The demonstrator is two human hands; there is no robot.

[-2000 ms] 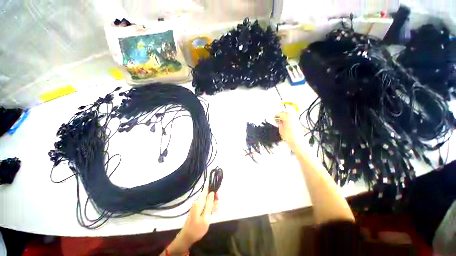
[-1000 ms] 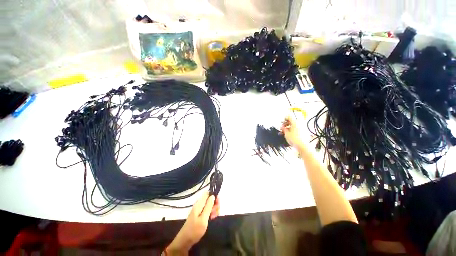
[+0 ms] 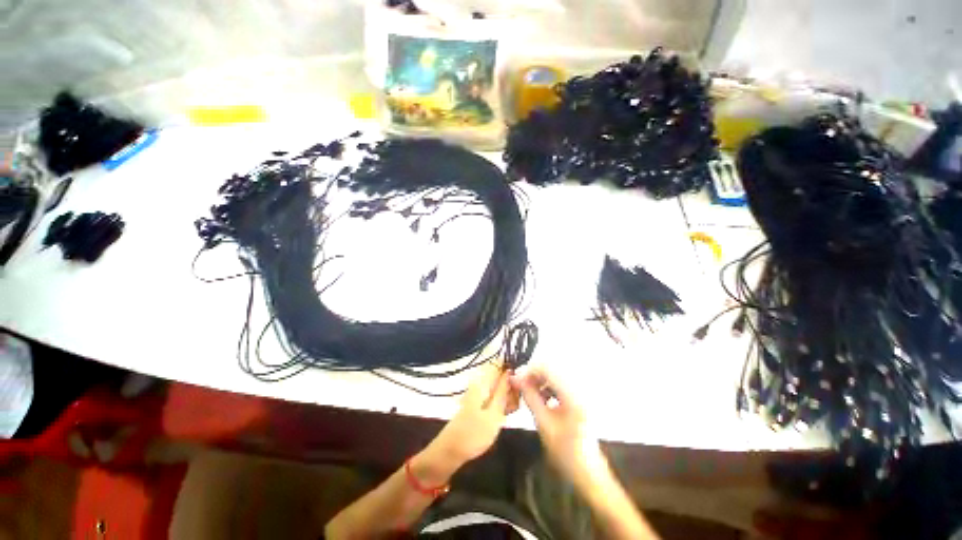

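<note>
A small black cable coil (image 3: 521, 344) stands up from the fingers of my left hand (image 3: 477, 418), just above the table's front edge. My left hand is closed around its lower end. My right hand (image 3: 555, 413) is beside it, its fingertips bent close to the coil's lower end. A small dark end shows at the right fingertips; whether it is a twist tie or part of the cable I cannot tell. A spiky pile of black twist ties (image 3: 635, 292) lies on the table beyond my right hand.
A large ring of loose cables (image 3: 508, 237) lies left of centre. At the back are a printed bag (image 3: 444, 90) and a heap of bundles (image 3: 622, 127). More cables (image 3: 833, 243) hang at right. A yellow tape roll (image 3: 706, 246) and smaller black heaps at left also show.
My right hand has left the twist-tie pile and come to the coil at my left hand. The view has shifted left, so the table's things appear farther right.
</note>
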